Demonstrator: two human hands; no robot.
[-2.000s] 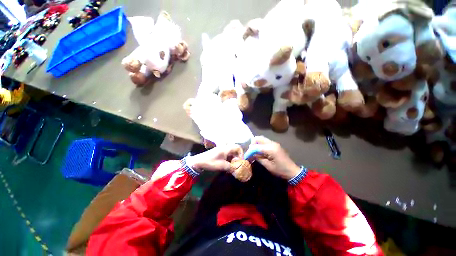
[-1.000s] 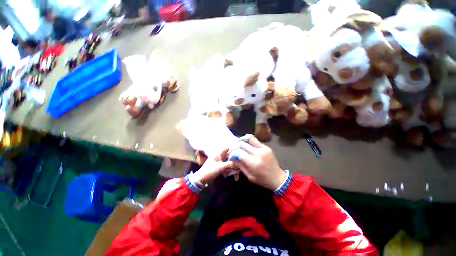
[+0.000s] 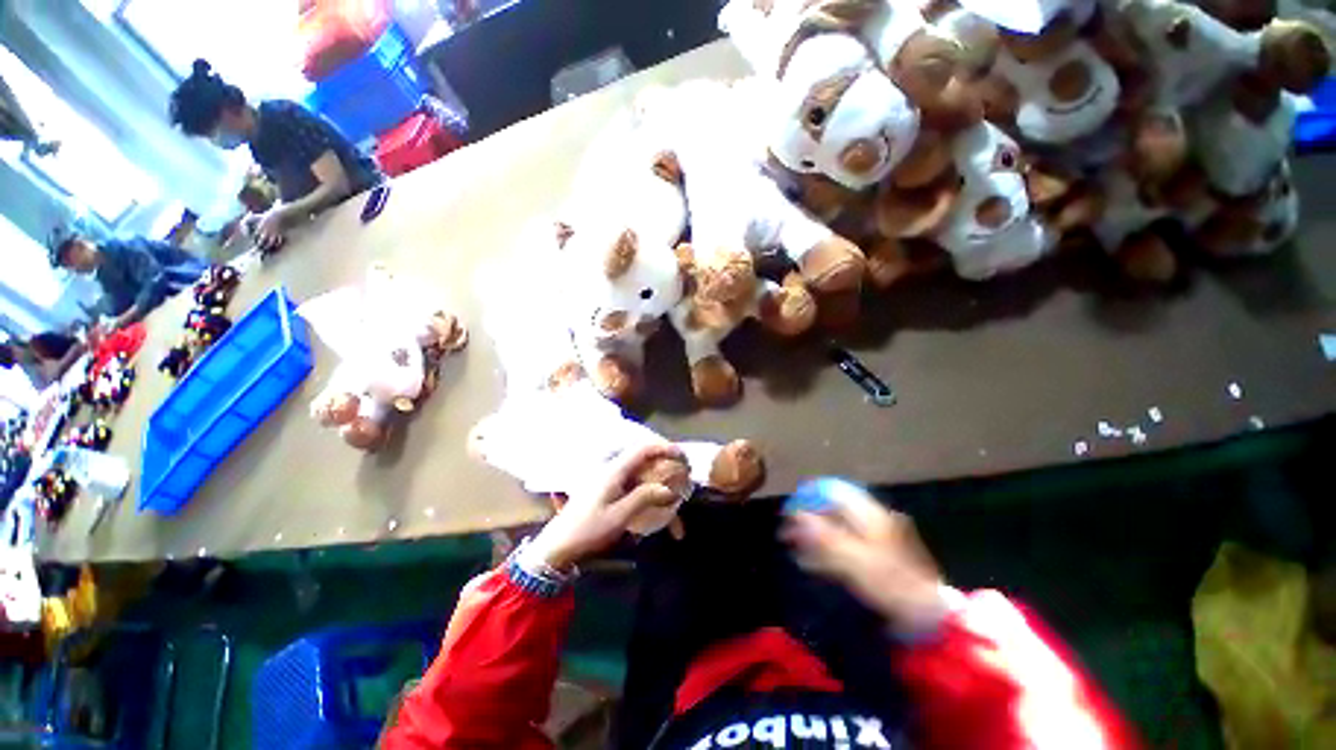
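A white plush toy [image 3: 564, 440] with tan-brown paws lies at the table's front edge. My left hand [image 3: 608, 506] pinches one brown paw of it; another brown paw [image 3: 736, 469] sticks out to the right. My right hand [image 3: 857, 535] is blurred, off the toy to the right, with light blue on its fingertips. Whether it holds a needle or thread cannot be seen. Dark snips [image 3: 863, 375] lie on the table beyond the toy.
A heap of white-and-brown plush toys [image 3: 996, 191] covers the table's right and back. A single plush toy [image 3: 384, 359] lies left, beside a blue tray [image 3: 227, 403]. White scraps [image 3: 1128, 429] lie right. People [image 3: 301, 154] sit far left. A blue stool [image 3: 330, 689] stands below.
My right hand has left the toy and moved right. My left hand stays on the toy's paw. The view has tilted up and turned, bringing people at the far left into sight.
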